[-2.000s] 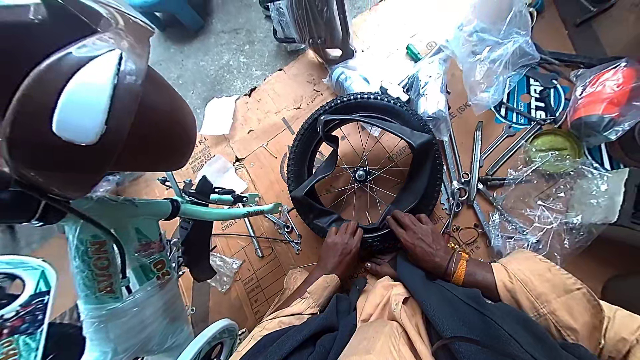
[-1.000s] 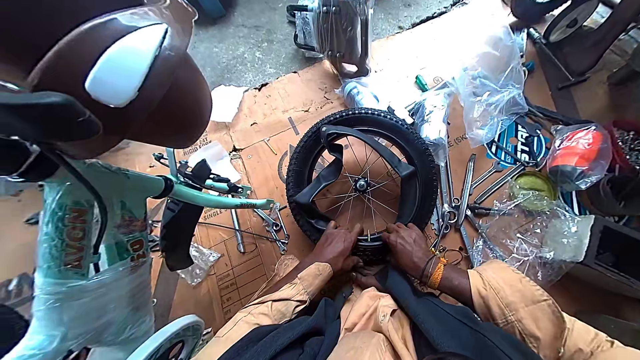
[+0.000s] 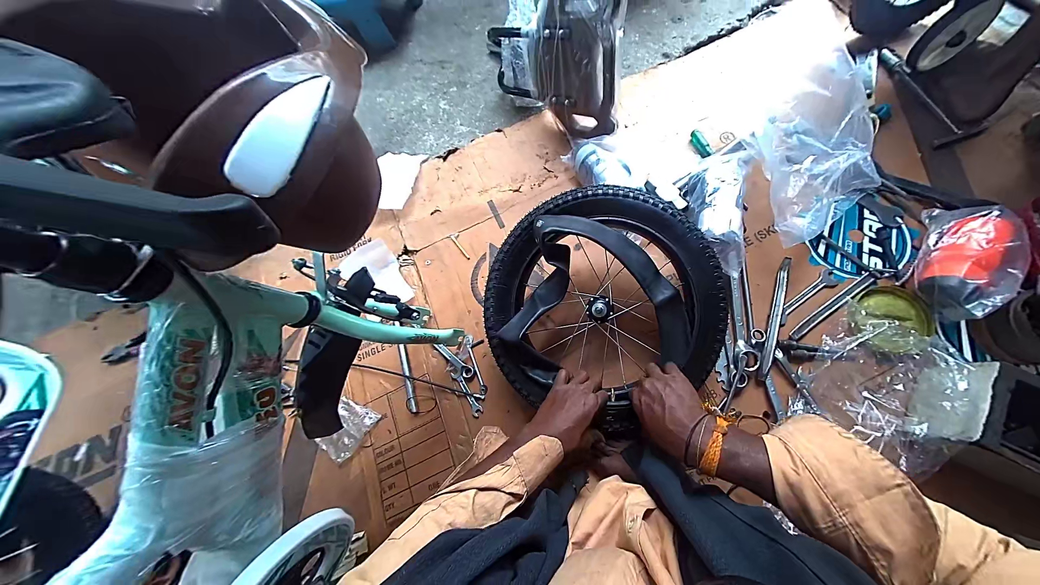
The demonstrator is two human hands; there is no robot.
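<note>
A small spoked bicycle wheel with a knobbly black tyre (image 3: 711, 284) lies flat on the cardboard, its hub (image 3: 599, 309) facing up. A black inner tube (image 3: 617, 244) hangs loosely across the spokes, inside the tyre's ring. My left hand (image 3: 570, 406) grips the near edge of the wheel, tube and rim just left of the valve stem (image 3: 611, 395). Right of the stem, my right hand (image 3: 668, 406) holds the same near edge, with an orange thread at the wrist. The undersides of the fingers and the tube's lower part are hidden.
Left stands a mint-green bicycle frame (image 3: 215, 366) in plastic wrap, its fork arm (image 3: 382, 327) reaching towards the wheel. Spanners (image 3: 776, 317) lie right, beside clear plastic bags (image 3: 821, 146), a green lid (image 3: 894, 313) and a wrapped red item (image 3: 971, 252). More spanners (image 3: 461, 366) lie left.
Both hands have stayed at the wheel's near edge and drawn closer together since the oldest frame. The loose part of the tube has shifted its shape across the spokes.
</note>
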